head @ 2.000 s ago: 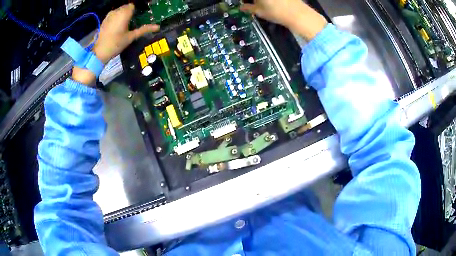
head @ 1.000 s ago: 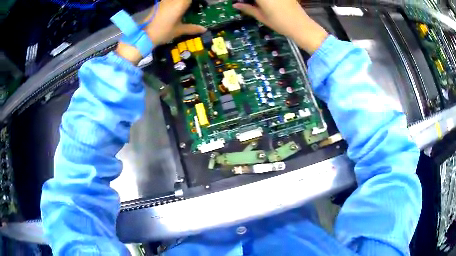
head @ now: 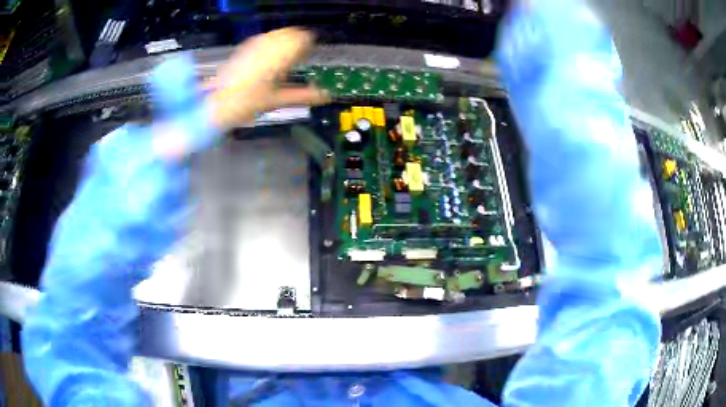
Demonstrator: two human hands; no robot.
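A green circuit board (head: 382, 171), crowded with parts, lies in a black carrier (head: 338, 296). Yellow capacitors (head: 362, 118) sit at its far left, and two yellow-topped transformers (head: 413, 176) stand near its middle. A narrow green strip (head: 374, 82) lies along the far edge. A long white strip (head: 500, 171) runs down the right side. Green clamps (head: 410, 276) lie along the near edge. My left hand (head: 267, 78) is blurred, fingers apart and empty, by the far left corner. My right hand is out of the picture; only its raised sleeve shows at right.
A shiny metal plate (head: 247, 230) lies left of the carrier. A silver rail (head: 350, 338) runs along the near side. Another populated board (head: 677, 187) is at far right, above a bin of silvery strips (head: 686, 366). A blue band is blurred at my left wrist.
The view has shifted, and the board appears lower and straighter. My right hand has left the far edge and gone out of the top. My left hand has come away from the far left corner.
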